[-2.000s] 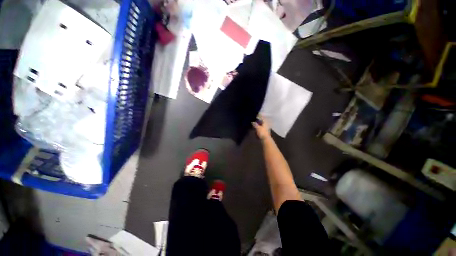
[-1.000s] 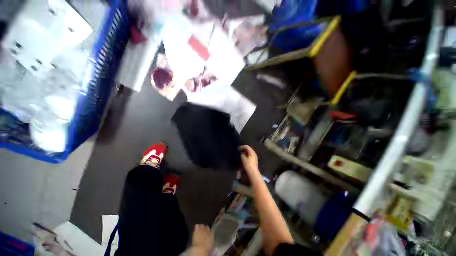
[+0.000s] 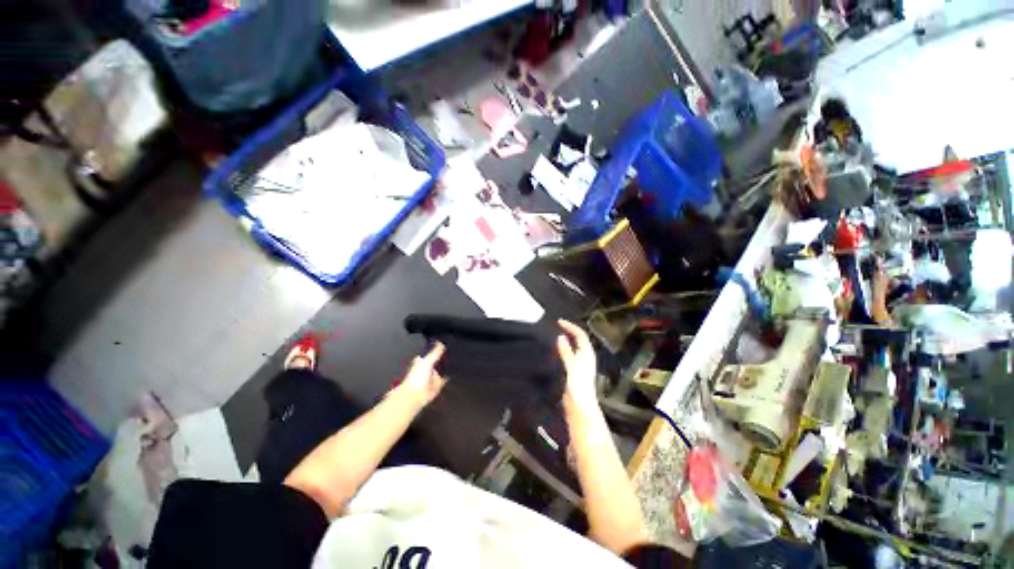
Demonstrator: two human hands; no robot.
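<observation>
A black cut panel (image 3: 489, 353) hangs between my two hands above the dark floor, its far edge bunched or folded over. My left hand (image 3: 423, 378) grips its left side. My right hand (image 3: 575, 353) is at its right side, fingers up along the edge. The panel is dark against the floor, so its lower outline is hard to tell.
A blue crate (image 3: 354, 278) with white pieces stands ahead left. Patterned and white pieces (image 3: 495, 287) lie on the floor ahead. Another blue crate (image 3: 667, 156) is beyond. The sewing table (image 3: 712, 333) with a cream machine (image 3: 778, 378) is on the right.
The view has lifted and turned toward the machine table. My left hand has come up and taken hold of the panel, which hung from my right hand alone before. The panel is now spread between both.
</observation>
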